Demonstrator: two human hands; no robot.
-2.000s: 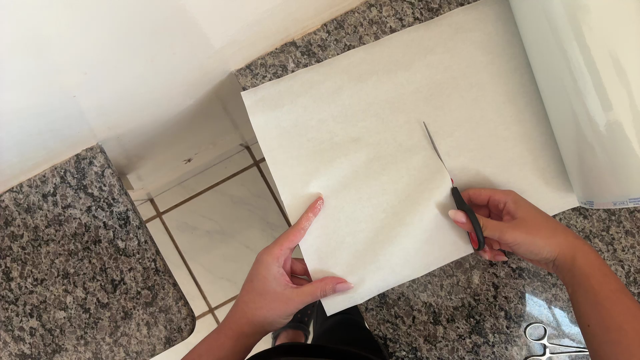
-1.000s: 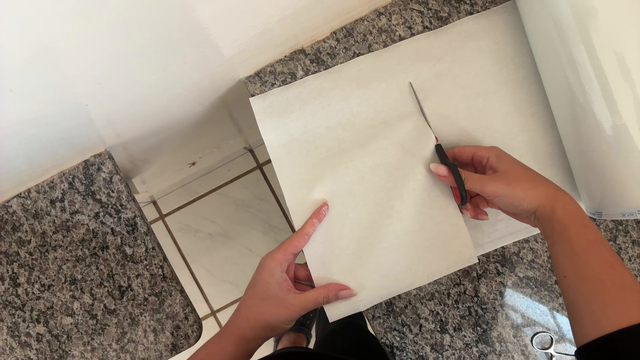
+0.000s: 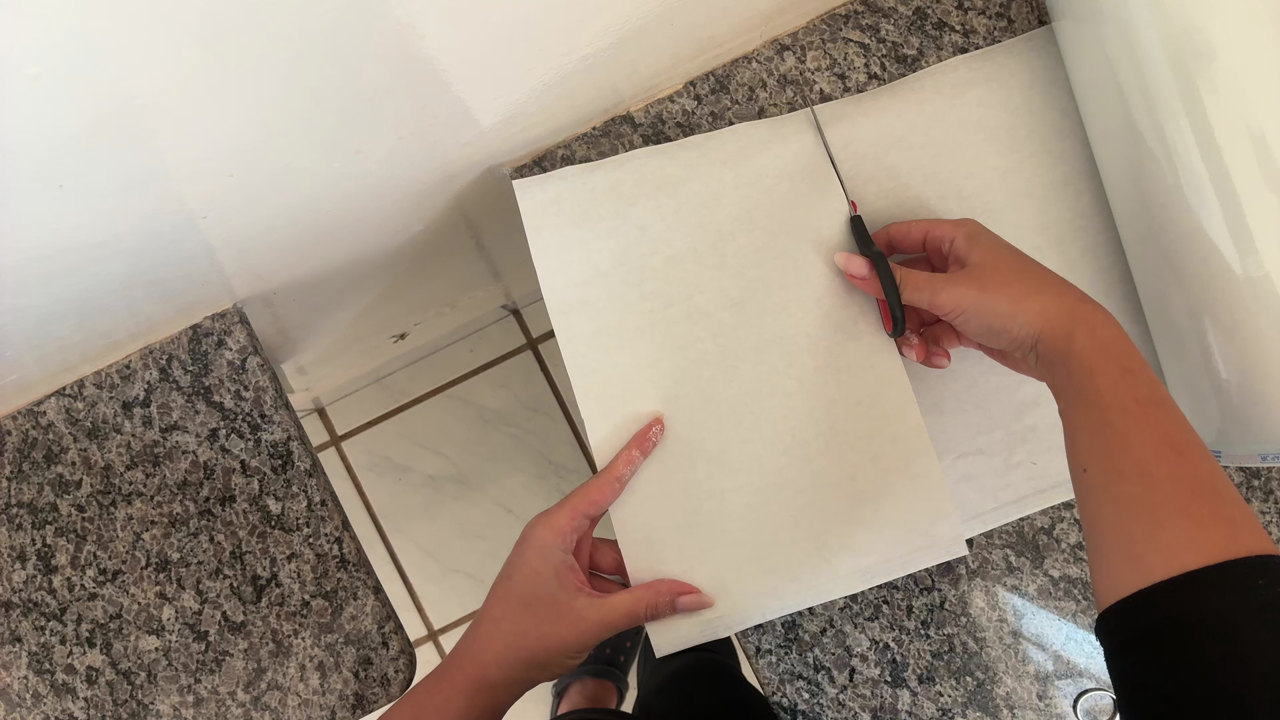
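My right hand [image 3: 985,290] holds scissors [image 3: 875,275] with black and red handles. Their blades lie at the far edge of a whitish sheet [image 3: 740,350], where a cut runs up from the near edge to the blades. The tip reaches just past that far edge, over the granite. My left hand [image 3: 580,560] grips the near left corner of the sheet, thumb and index finger on top and the other fingers beneath. To the right of the cut, the remaining part of the sheet [image 3: 1010,430] runs to a large glossy roll [image 3: 1190,220].
Speckled granite countertop [image 3: 880,640] lies under the sheet, and another granite slab [image 3: 180,520] is at left. Tiled floor [image 3: 450,470] shows in the gap between them. A white wall [image 3: 250,130] rises behind. A metal ring handle [image 3: 1095,704] sits at the bottom right edge.
My right hand has moved the scissors farther up the sheet, and the cut has lengthened to near its far edge. My left hand keeps its hold on the corner.
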